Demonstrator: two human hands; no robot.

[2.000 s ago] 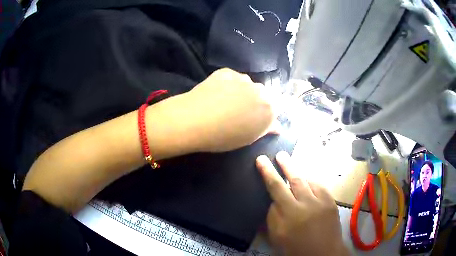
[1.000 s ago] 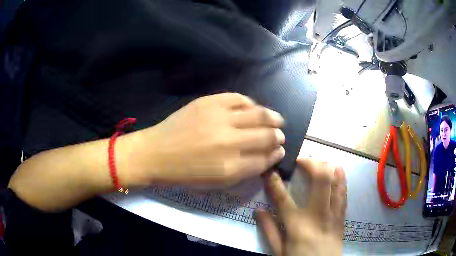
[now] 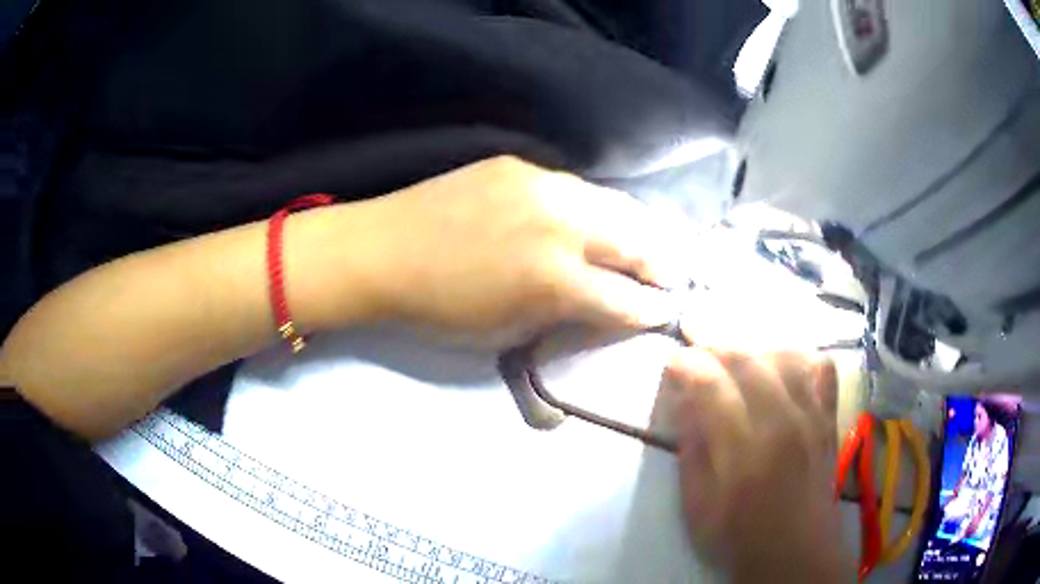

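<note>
Black cloth [image 3: 342, 80] covers the left and back of the table. My left hand [image 3: 513, 257], with a red cord bracelet at the wrist, lies over its front edge, fingers pointing right into the lamp glare by the needle. A thin dark edge of cloth shows at its fingertips. My right hand [image 3: 753, 445] is close to them, slightly blurred, fingers bent and palm down. What its fingertips touch is lost in glare. The sewing machine head [image 3: 901, 148] stands at the right; needle and presser foot cannot be made out.
Scissors with a red and an orange handle [image 3: 884, 491] lie right of my right hand, partly hidden by it. A lit phone [image 3: 969, 491] is at the far right. A printed ruler [image 3: 274, 491] runs along the front edge. A dark bed cover seam [image 3: 593, 422] shows between my hands.
The cloth's front part has left the front of the table, baring white surface and seam. Both hands have moved from the cloth's corner up to the bright needle area. The camera view has shifted.
</note>
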